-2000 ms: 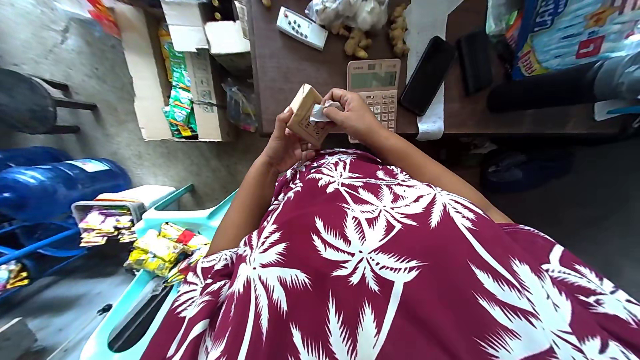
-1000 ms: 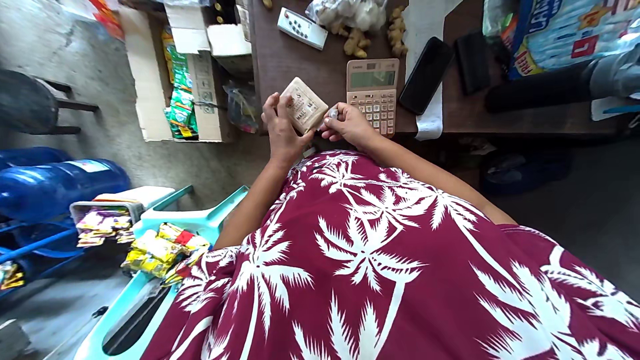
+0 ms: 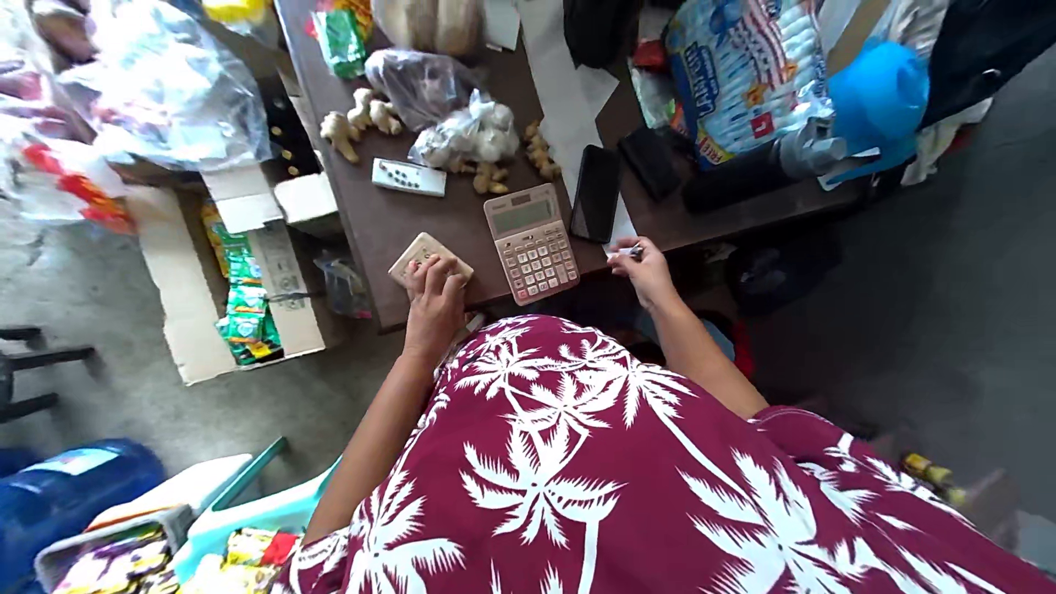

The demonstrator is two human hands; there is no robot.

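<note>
My left hand [image 3: 435,301] rests its fingers on a small square tan block or box [image 3: 418,249] that bears writing, at the near left part of the dark tabletop. A pinkish-gold calculator [image 3: 536,247] lies to the right of that hand. My right hand [image 3: 643,268] is at the table's front edge, right of the calculator. Its fingers pinch a small slim object, too small to name, beside a strip of white paper [image 3: 620,231]. A black smartphone [image 3: 596,194] lies just above it.
Behind lie a white remote control [image 3: 408,177], ginger roots [image 3: 338,134] and a plastic bag of garlic [image 3: 474,136]. At the right are a black case [image 3: 649,161], a black cylinder [image 3: 734,183] and a large plastic pack [image 3: 747,74]. Left stands a cardboard box [image 3: 186,289] with green sachets.
The tan block has gone from being held up in my left hand to lying on the table under its fingers. My right hand has moved away to the right, past the calculator.
</note>
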